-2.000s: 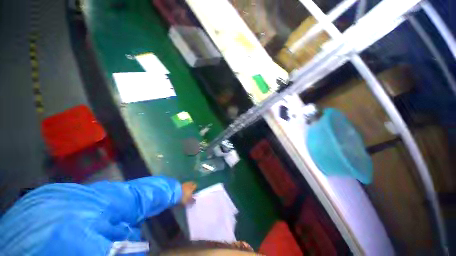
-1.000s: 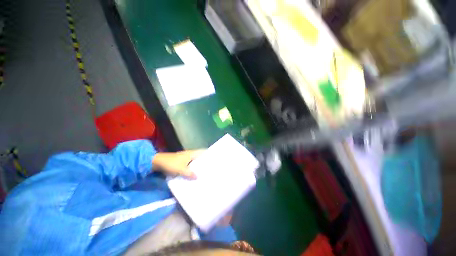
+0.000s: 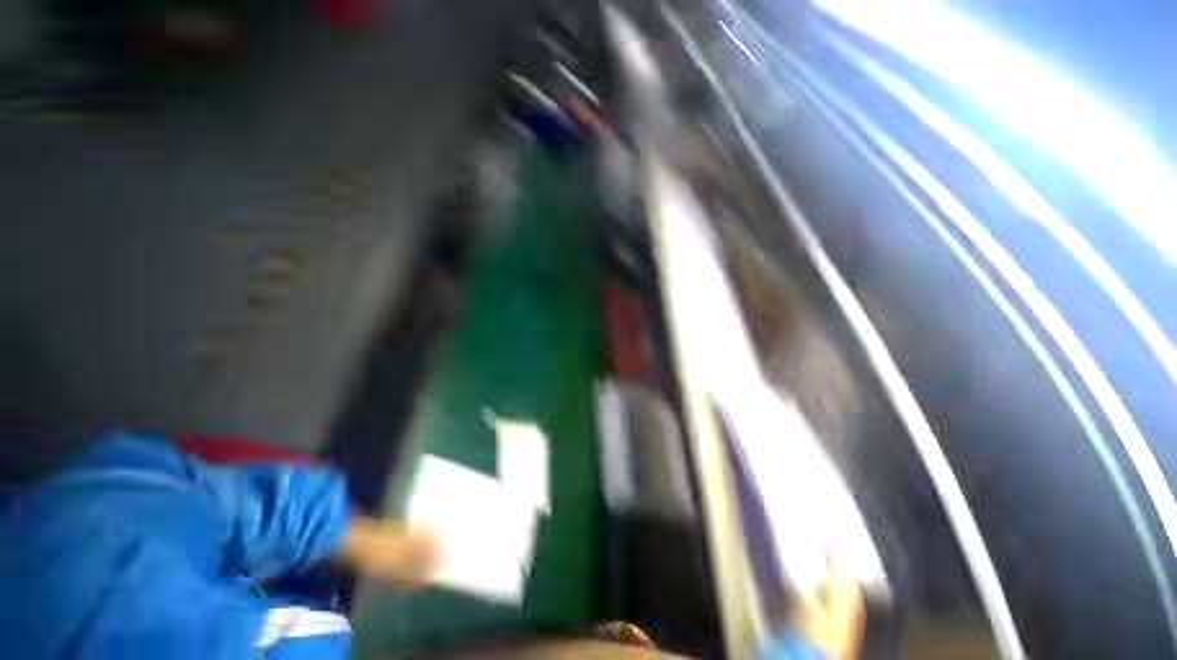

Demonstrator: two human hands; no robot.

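The view is heavily blurred. My left hand, in a blue sleeve, is at the left edge of a white paper sheet on the green bench; its fingers are too blurred to tell whether they grip it. A narrower white sheet lies against that one. My right hand is at the bottom right, at the lower end of a bright white sheet or stack over the raised shelf. Its fingers seem to touch the white piece, but the grip is unclear.
The green bench runs away from me, with the raised white shelf along its right side. A pale box stands between them. Part of a red stool shows by my left sleeve. Pale curved rails cross the right side.
The view has swung, and the bench sheets now sit lower. The white stack that was in my left hand is no longer there. My right hand now shows at the shelf beside a white piece.
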